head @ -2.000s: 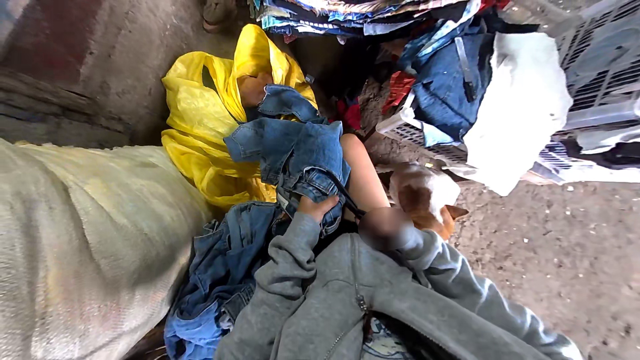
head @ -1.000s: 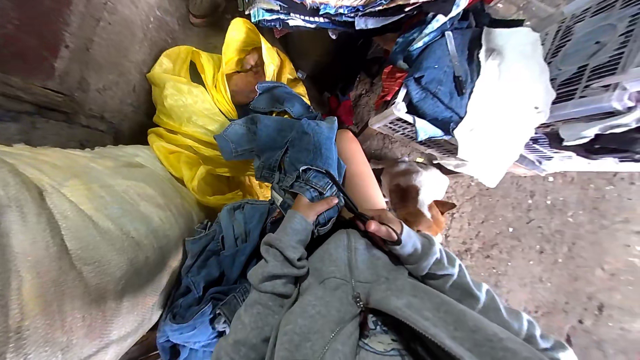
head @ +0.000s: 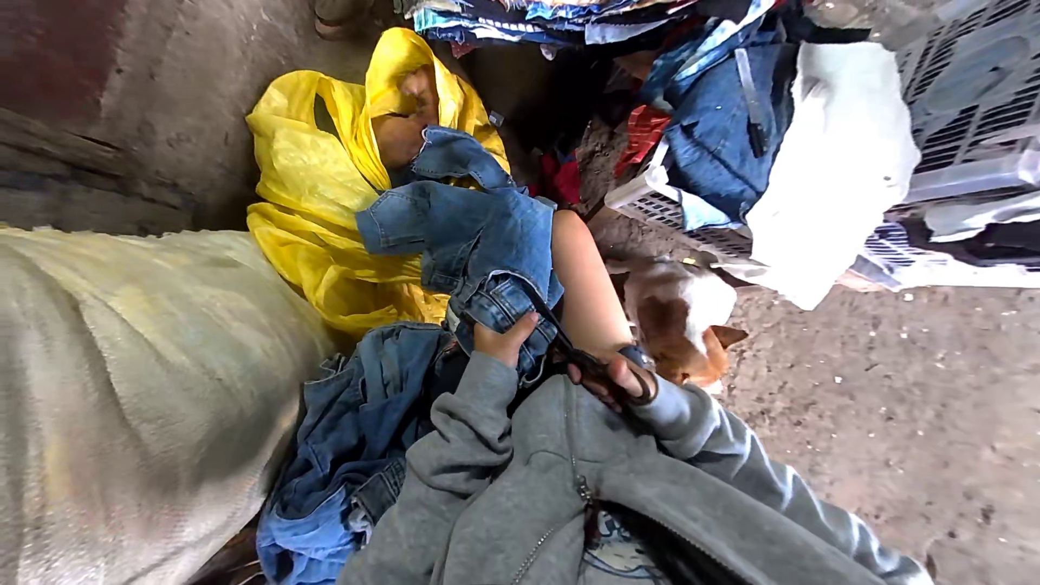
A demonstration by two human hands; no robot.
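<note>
My left hand (head: 505,340) grips the gathered waist part of a blue denim garment (head: 504,236), which lies over my lap and the edge of a yellow plastic bag (head: 313,179). In my right hand (head: 615,380) is a pair of dark-handled scissors (head: 573,351); the blades point up and left to the denim beside my left thumb. Whether the blades are apart or together cannot be told. More blue denim clothes (head: 349,439) are heaped at my left side, below the bag.
A big stuffed woven sack (head: 146,382) fills the left. A white and orange cat (head: 682,317) is close by my right knee. Plastic crates (head: 650,195) at the upper right bear denim, a white cloth (head: 837,154) and a knife (head: 749,101). Stacked fabric (head: 536,20) lies at the top.
The scissors and my right hand have shifted slightly against the denim. My left hand keeps its grip on the garment. The cat stays beside my knee.
</note>
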